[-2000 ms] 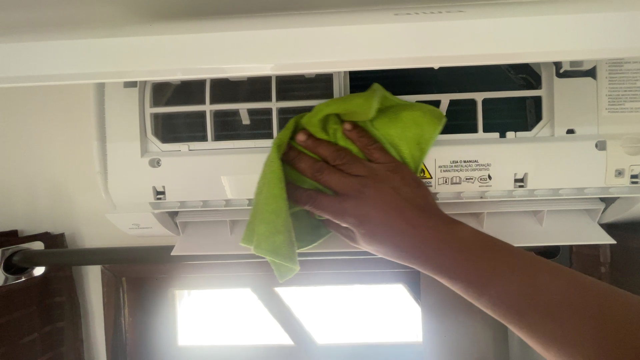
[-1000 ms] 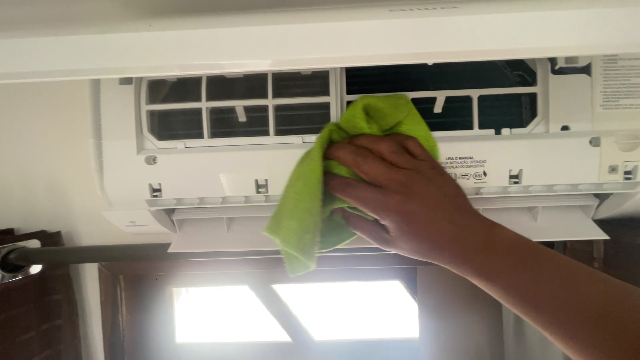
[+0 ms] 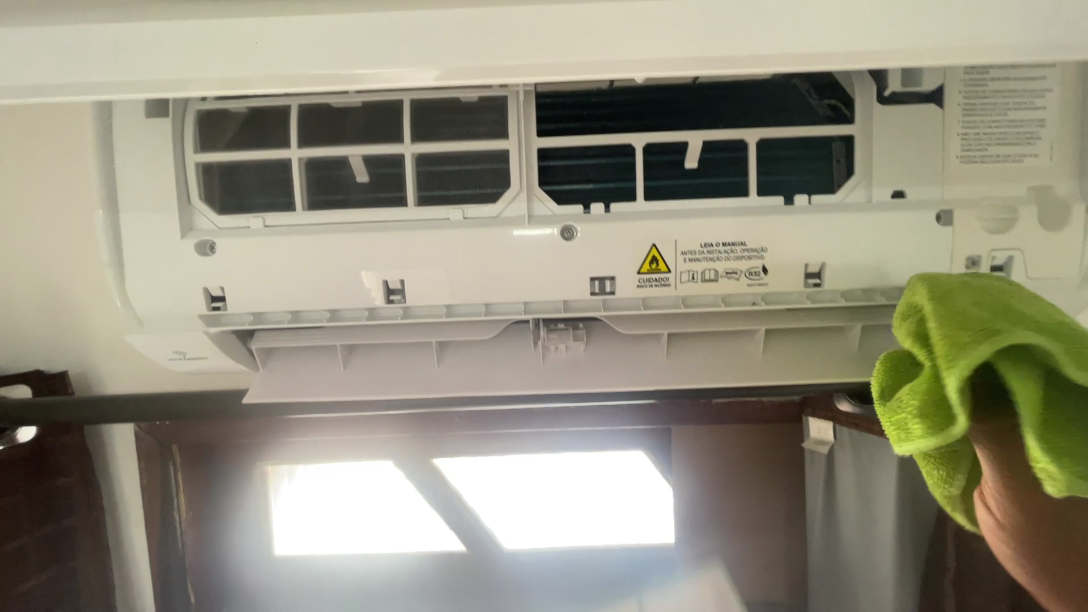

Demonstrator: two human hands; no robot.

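At the right edge, my right hand [image 3: 1011, 484] holds a bunched green microfiber cloth [image 3: 994, 365], which hides most of the fingers. The cloth is in front of the lower right end of a white wall-mounted air conditioner [image 3: 459, 272]; whether it touches the unit I cannot tell. The unit's front cover [image 3: 544, 42] is raised across the top. A filter [image 3: 348, 153] covers the left grille opening, while dark coil fins [image 3: 586, 110] show through the right one. Below, the white louver flap [image 3: 731, 361] is tilted out. My left hand is not in view.
A dark curtain rod [image 3: 110, 410] runs just under the unit. Beneath it are a dark wooden window frame [image 3: 731, 484] with bright panes [image 3: 552, 501] and a grey curtain [image 3: 850, 518] at the right. Another brown curtain [image 3: 51, 510] hangs at the left.
My right hand has moved with the green cloth from the middle of the unit to its lower right end. The warning label and the middle of the flap, hidden earlier, now show.
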